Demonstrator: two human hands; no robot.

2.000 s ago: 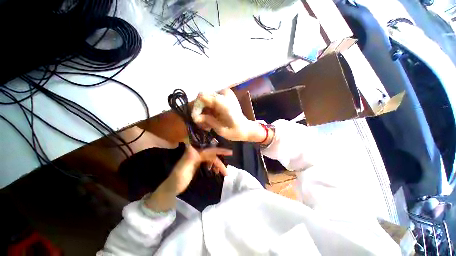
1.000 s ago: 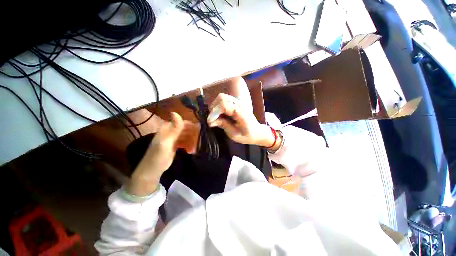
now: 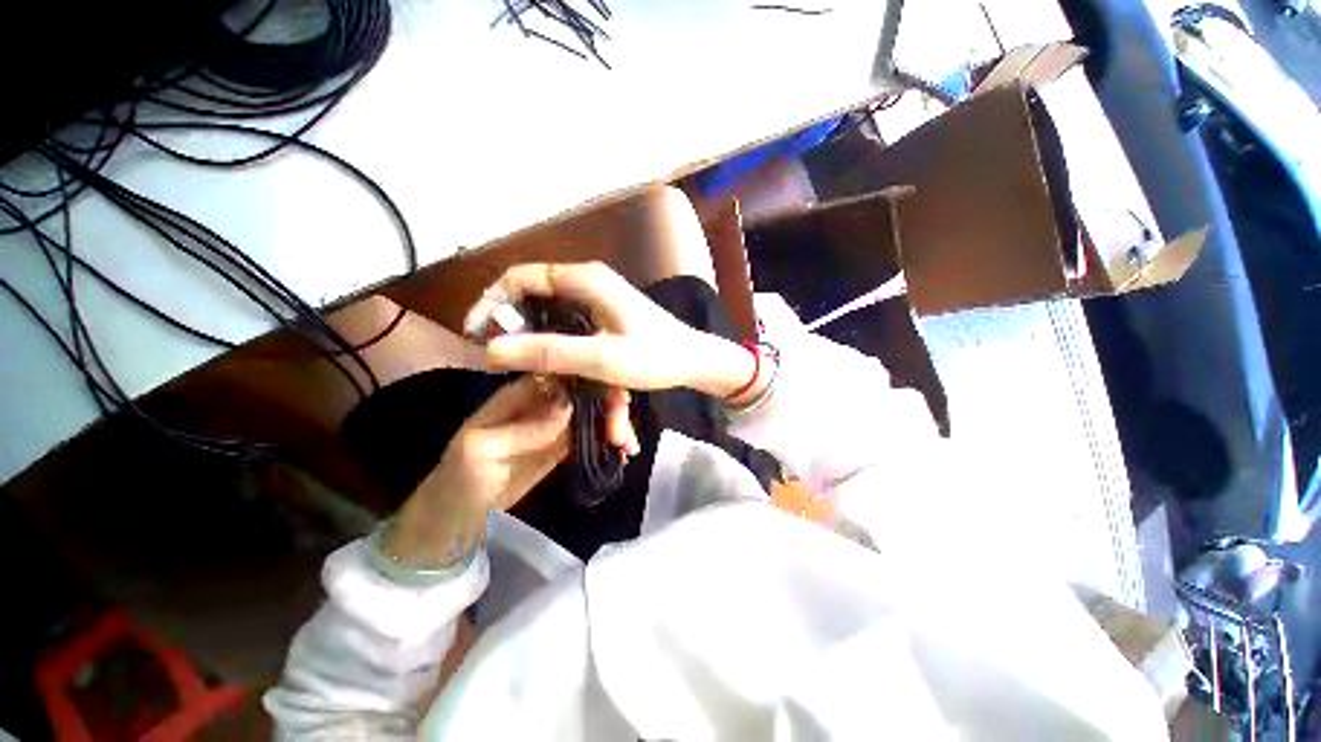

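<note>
A small black cable bundle (image 3: 594, 447) is held over my lap, its looped end pointing down toward me. My left hand (image 3: 500, 457) grips the bundle from the left with bent fingers. My right hand (image 3: 587, 341) is closed over the bundle's upper part, thumb and fingers pointing left. A small whitish piece shows at its fingertips; I cannot tell what it is. The bundle's upper end is mostly hidden by my right hand.
A pile of loose black cables (image 3: 312, 58) lies on the white table (image 3: 493, 160) at left, strands hanging over its edge. Twist ties (image 3: 558, 26) lie at the top. An open cardboard box (image 3: 963, 203) is at right. A red stool (image 3: 123, 681) is lower left, a vehicle (image 3: 1224, 290) far right.
My left hand has moved in from the left and taken hold of the bundle. My right hand has closed over the bundle's upper part, and its fingers now point left.
</note>
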